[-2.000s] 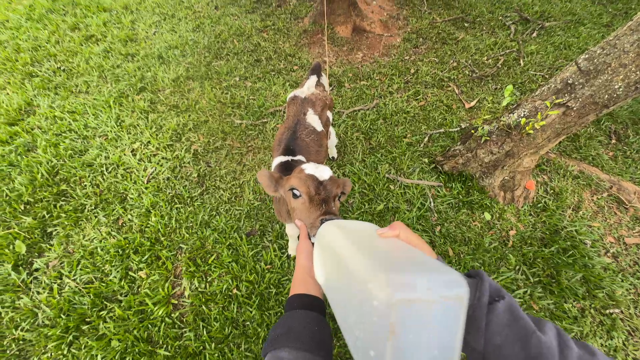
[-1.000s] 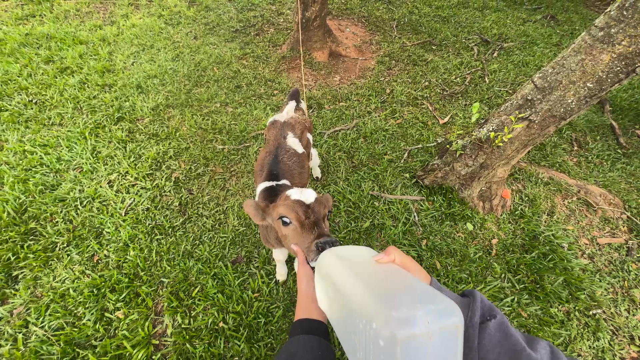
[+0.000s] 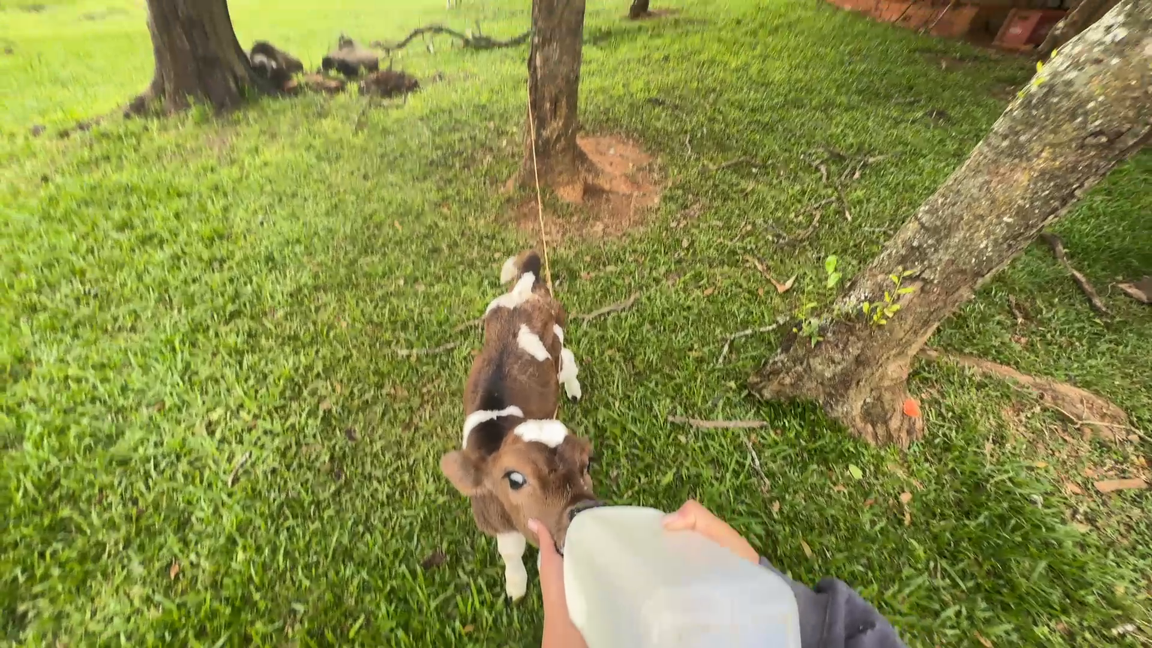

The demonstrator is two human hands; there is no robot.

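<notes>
A brown and white calf (image 3: 517,382) stands on the grass and faces me, its muzzle against the far end of a translucent plastic jug (image 3: 670,576) with pale liquid in it. My right hand (image 3: 713,531) grips the jug's far right side. At the calf's jaw, beside the jug's left edge, is my left hand (image 3: 551,576); its fingers are mostly hidden, and whether they close on the jug or the jaw does not show. The jug's mouth is also out of sight.
A thin rope (image 3: 538,180) runs from the calf back to an upright tree trunk (image 3: 555,81). On the right a thick leaning trunk (image 3: 954,234) rises from the grass, with a stick (image 3: 717,423) near its base. Another tree (image 3: 198,54) stands at the far left.
The view has tilted up, showing more trees and ground behind. The calf's muzzle stays at the jug, and my right hand keeps its grip.
</notes>
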